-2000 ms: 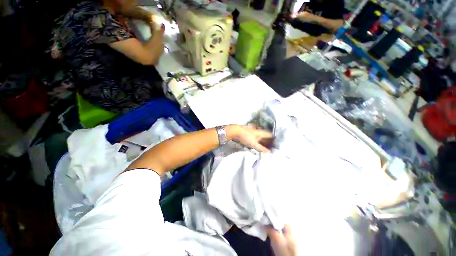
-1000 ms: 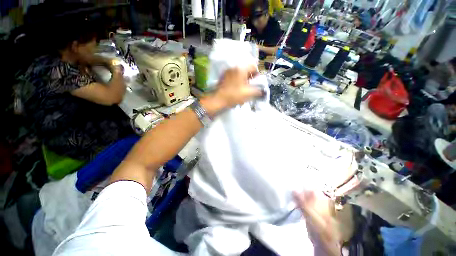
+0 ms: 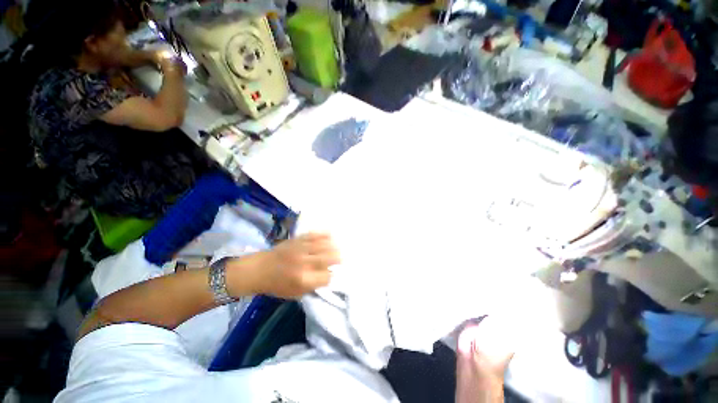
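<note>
A large white cloth [image 3: 346, 315] lies over the white table and hangs over its near edge; most of it is overexposed, so its outline is hard to see. My left hand [image 3: 303, 264], with a metal watch band at the wrist, is closed on the cloth at the table's left near edge. My right hand [image 3: 486, 342] is at the near edge, low in the middle, touching the cloth; its fingers are washed out by glare, so its grip cannot be made out.
A cream sewing machine [image 3: 236, 59] and a seated person [image 3: 102, 126] are at the upper left. A blue bin [image 3: 193, 216] with white cloth is at my left. Black-handled scissors [image 3: 590, 350] and a light blue cloth [image 3: 679, 340] are at the lower right. Clear plastic bags [image 3: 512, 90] lie behind.
My left hand has come down and back toward me from its raised position with the cloth. The cloth now lies lower over the table. My right hand is slightly lower and the view has shifted.
</note>
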